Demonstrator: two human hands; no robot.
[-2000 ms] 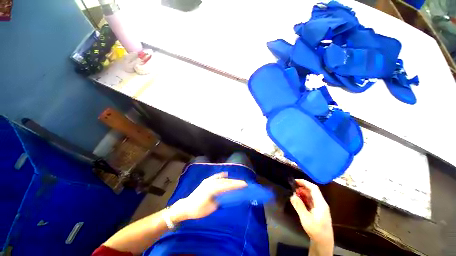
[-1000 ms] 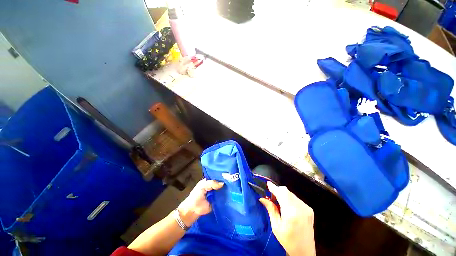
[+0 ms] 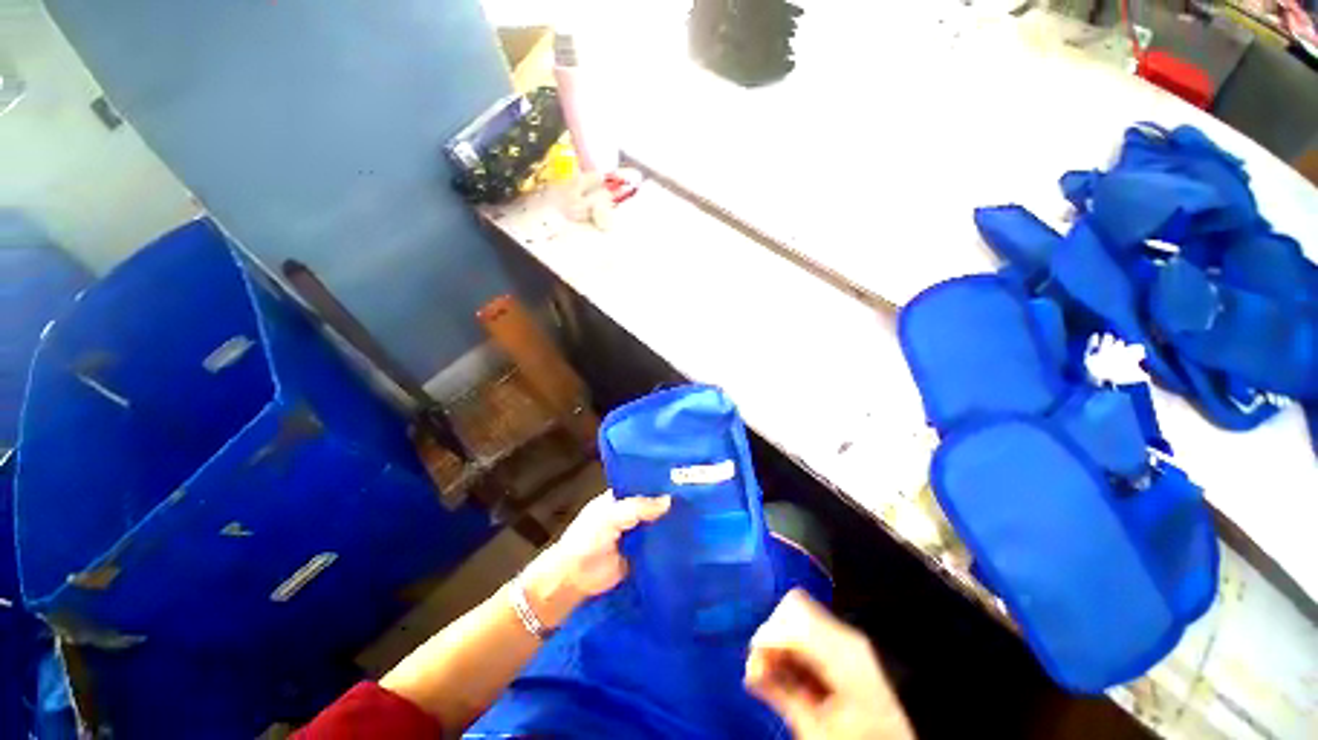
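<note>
A blue padded workpiece (image 3: 694,528) with bound edges and a small white label stands up over my lap. My left hand (image 3: 590,547) grips its left edge, thumb on the front face below the label. My right hand (image 3: 821,672) is blurred, at the lower right of the workpiece, fingers curled. A dark reddish spot shows in its fingers; I cannot tell whether it holds the snips. Blue cloth (image 3: 593,680) covers my lap and blends with the lower end of the workpiece.
Blue pieces (image 3: 1055,542) lie on the white table (image 3: 766,311) at right, with a larger heap (image 3: 1200,275) behind. A large blue bin (image 3: 347,499) stands at left beside a wooden stand (image 3: 528,354). A patterned pouch (image 3: 506,152) and pink bottle (image 3: 575,116) sit at the table's far left corner.
The view has swung left. The workpiece is more upright and its label faces me more squarely. My right hand has moved from the workpiece's right edge down and is blurred.
</note>
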